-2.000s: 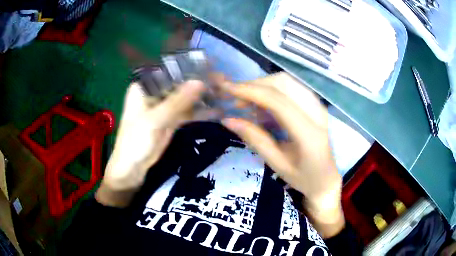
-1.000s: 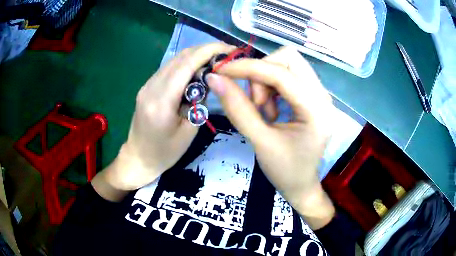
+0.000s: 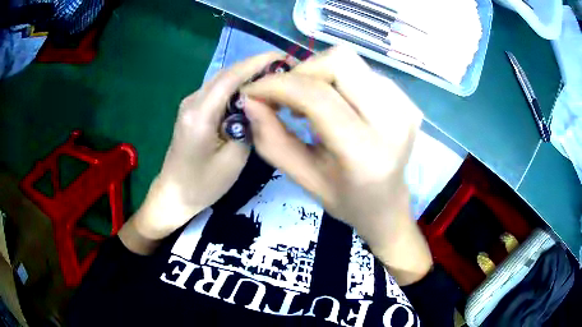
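Observation:
My left hand (image 3: 201, 147) is closed around a small batch of wired cylindrical cells (image 3: 237, 128), held above my lap with their round ends facing up. Black rings with pale centres show at the ends. Red lead wires (image 3: 298, 52) stick out at the far side of the batch. My right hand (image 3: 332, 128) is over the cells, thumb and forefinger pinched at one cell end. It is slightly blurred, and its fingers hide part of the batch. I cannot tell exactly what the fingertips pinch.
A clear plastic tray (image 3: 470, 83) with a white liner and a row of wired cells lies on the green bench (image 3: 504, 137). A slim silver and black cutter (image 3: 528, 96) lies right of it. Cloudy film is at the right edge. A red stool (image 3: 80, 191) stands at left, another red stool at right.
The right thumb and forefinger have moved left and down to the nearer cell ends. The red wire across the near ends is no longer visible. The left hand still holds the batch.

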